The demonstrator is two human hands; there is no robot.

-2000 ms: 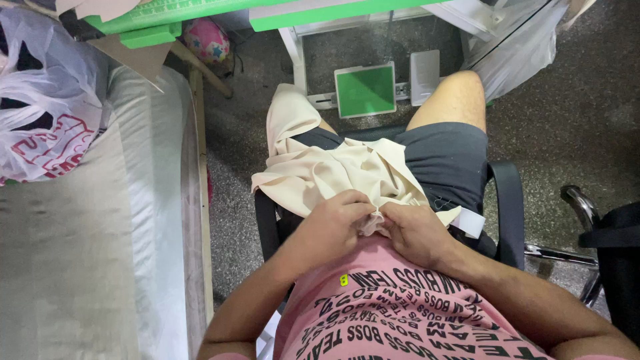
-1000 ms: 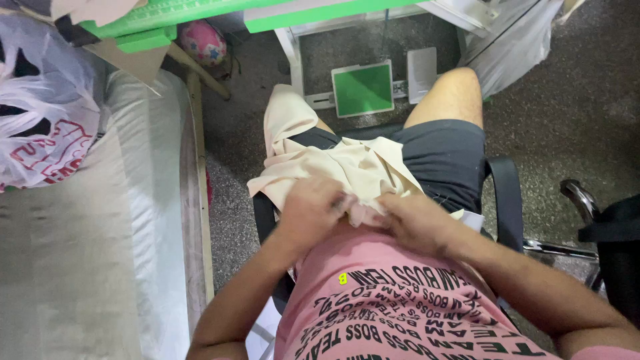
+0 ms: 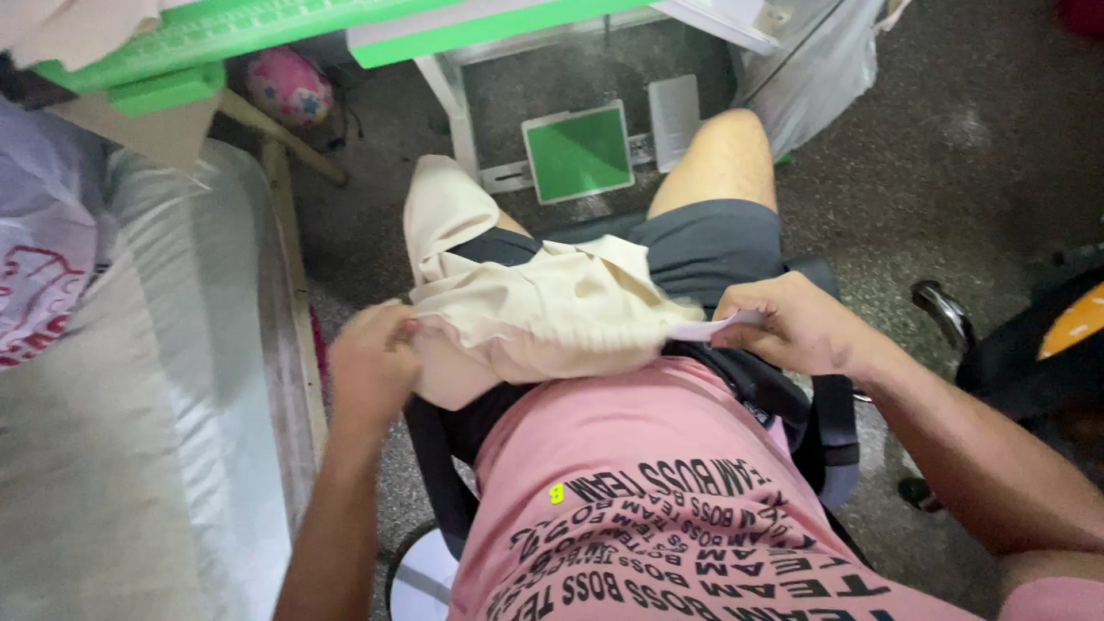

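Observation:
A cream cloth lies in folds across my lap, one part draped over my left knee. Along its near side runs a gathered edge. My left hand, blurred, is at the cloth's left end with its fingers closed on the edge. On the other side my right hand pinches a white strip that reaches to the cloth's right end; whether the strip is joined to the cloth is hard to tell. The cloth is stretched out between the two hands.
Ahead is a green-edged table, with a green pedal plate below it. A pale sheet-covered surface and a plastic bag are at the left. Chair armrests flank me; another chair's metal leg stands at the right.
My hands were close together at the near edge of the cloth. They have moved far apart, left and right, and the white strip now shows in my right hand.

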